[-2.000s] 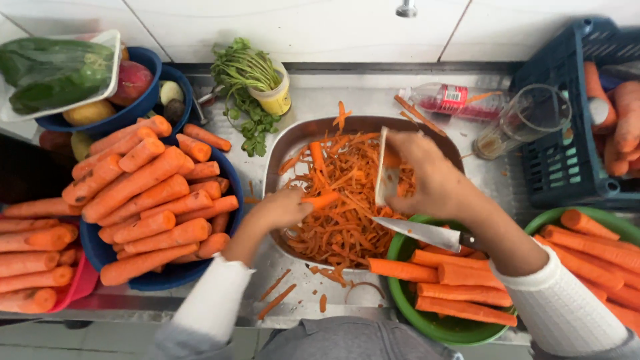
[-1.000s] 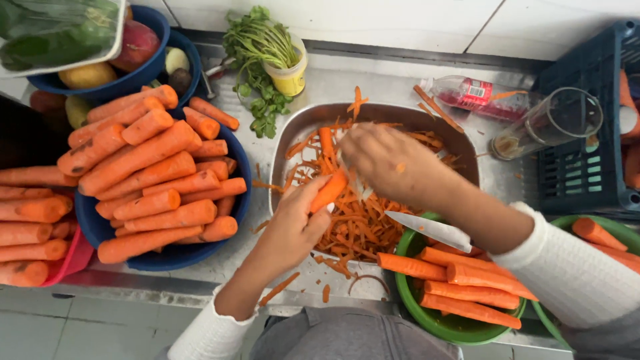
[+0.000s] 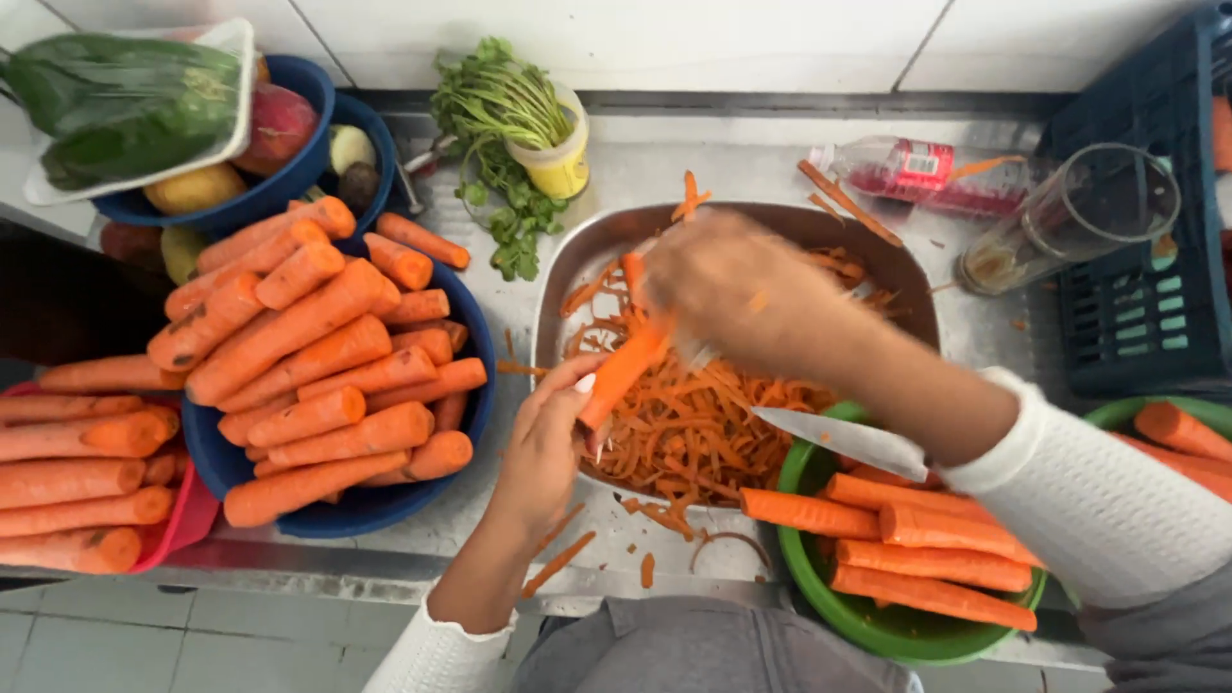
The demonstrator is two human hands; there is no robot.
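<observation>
My left hand [image 3: 544, 448] grips the near end of a carrot [image 3: 621, 375] that slants up to the right over a metal sink basin [image 3: 910, 260]. Blurred by motion, my right hand [image 3: 736, 294] is at the carrot's far end, fingers curled around a tool that is mostly hidden and too blurred to name. Orange carrot peelings [image 3: 683, 433] fill much of the basin below both hands. Under my right forearm a knife blade [image 3: 837, 441] points left over the rim of a green bowl [image 3: 794, 539] of peeled carrots [image 3: 948, 529]; its handle is hidden.
At left, a blue bowl [image 3: 481, 385] and a red container [image 3: 192, 525] hold unpeeled carrots. Behind stand a yellow cup [image 3: 558, 168] beside green herbs [image 3: 491, 106], and a wrapped vegetable tray [image 3: 241, 96]. At right are a plastic bottle [image 3: 914, 168], a glass [image 3: 1068, 217] and a blue crate [image 3: 1116, 279].
Both hands have come closer together since two seconds ago, when the right held a peeler-like tool apart from the left. The left hand now holds the carrot at a steeper slant.
</observation>
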